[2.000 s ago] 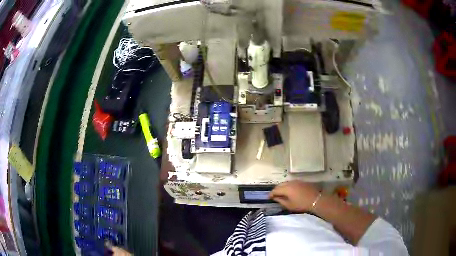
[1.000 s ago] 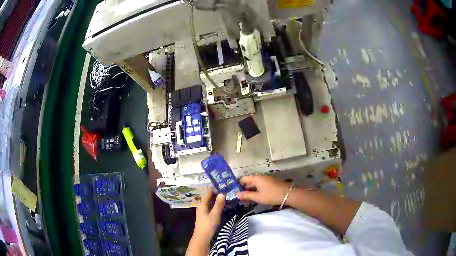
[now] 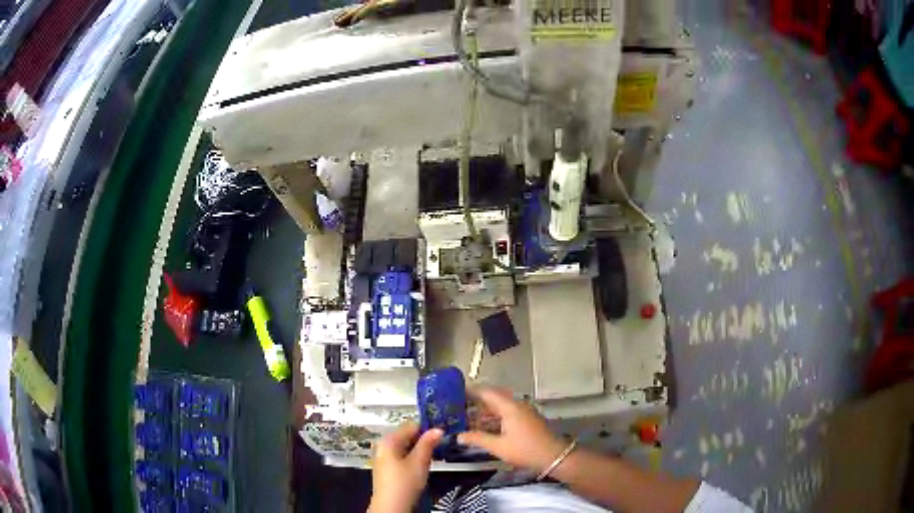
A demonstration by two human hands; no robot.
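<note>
A blue housing (image 3: 442, 397) is held upright between both hands in front of the machine's front edge. My left hand (image 3: 403, 463) grips its lower left side with the thumb. My right hand (image 3: 506, 429) holds its right side and lower edge. Another blue housing (image 3: 392, 319) lies in the left fixture (image 3: 385, 363) of the cream machine. The pale driver head (image 3: 567, 196) stands over the right fixture (image 3: 561, 269), which it partly hides.
A clear tray (image 3: 234, 441) of blue housings lies on the green bench at lower left. Beside the machine are a yellow-green marker (image 3: 267, 338), a red pouch (image 3: 180, 310) and a dark box with white cable (image 3: 222, 184). A black pad (image 3: 498, 333) lies on the machine deck.
My left hand came from the tray and joined my right at the housing. Since a second ago, the housing has turned more upright. The driver head has shifted over the right fixture.
</note>
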